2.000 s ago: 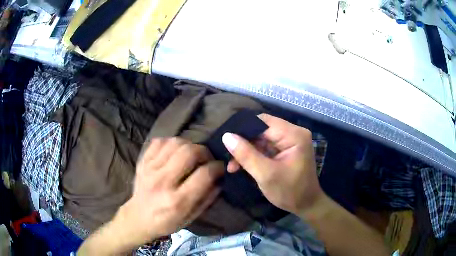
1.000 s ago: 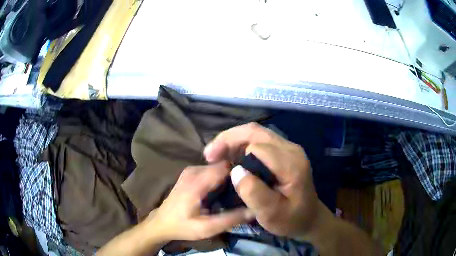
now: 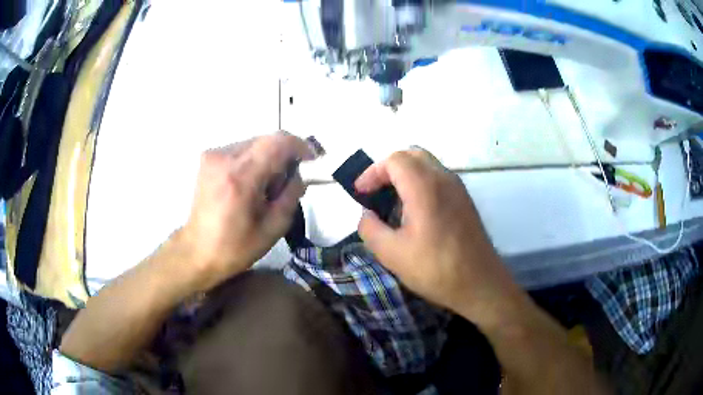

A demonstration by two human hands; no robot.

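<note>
My right hand [image 3: 420, 220] grips the dark band [image 3: 355, 171] between thumb and fingers, with its squared end sticking out to the upper left. My left hand [image 3: 247, 204] is closed on another part of the dark band, which curves down between the hands; its fingers hide most of that part. Plaid fabric [image 3: 362, 297] hangs from the band over the table edge. The brown garment [image 3: 258, 339] lies below, blurred, near the lap. Both hands are over the white table, in front of the presser foot and needle area [image 3: 391, 89].
The lockstitch machine [image 3: 532, 35] spans the top. A black flat pad [image 3: 532, 69] lies on its bed. Thread snips [image 3: 628, 181] and a yellow-handled tool [image 3: 660, 204] lie at right. A black strip [image 3: 38, 185] lies on the carton at left. More plaid cloth [image 3: 644, 301] hangs at right.
Both hands have risen from the lap to above the table with the dark band. The view has shifted to show the machine head. Plaid fabric now shows below the hands.
</note>
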